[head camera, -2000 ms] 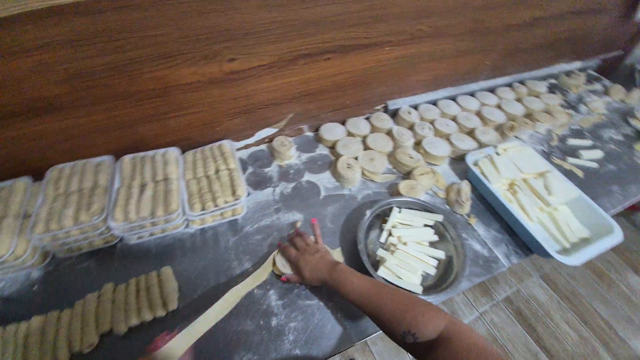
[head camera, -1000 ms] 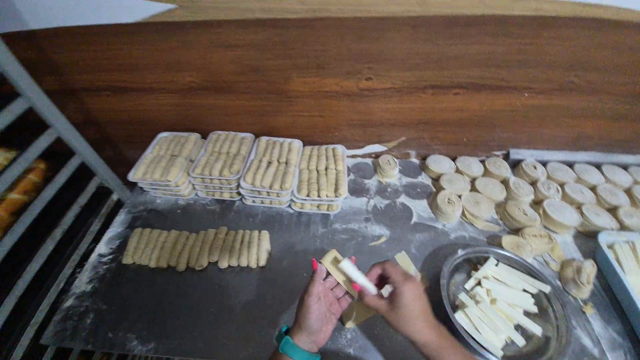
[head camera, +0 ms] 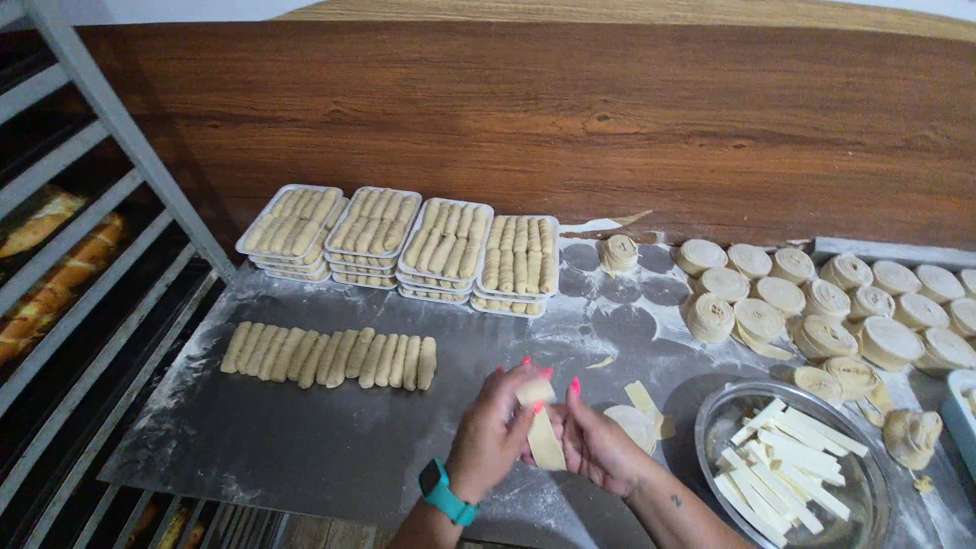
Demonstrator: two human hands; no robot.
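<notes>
My left hand (head camera: 499, 423), with a teal-banded watch at its wrist, grips a pale dough strip (head camera: 547, 444) whose upper end is wrapped in a roll. My right hand (head camera: 598, 450) is against the strip's lower part, fingers partly hidden and slightly blurred. More dough strip and a flat coil (head camera: 633, 427) lie on the table just right of the hands. A steel bowl (head camera: 877, 488) of white cheese-like sticks (head camera: 793, 465) stands to the right. A row of wrapped dough sticks (head camera: 328, 357) lies left of my hands.
Stacked white trays of dough sticks (head camera: 446, 238) stand at the back. Many coiled dough strips (head camera: 823, 297) fill the back right, near a light blue container (head camera: 962, 415). A metal rack (head camera: 114, 130) holding baked goods borders the left side of the floured dark table (head camera: 305, 450).
One second ago my right hand held a white stick over dough on my left palm; now the dough is wrapped at its upper end. The view has swung left since two seconds ago.
</notes>
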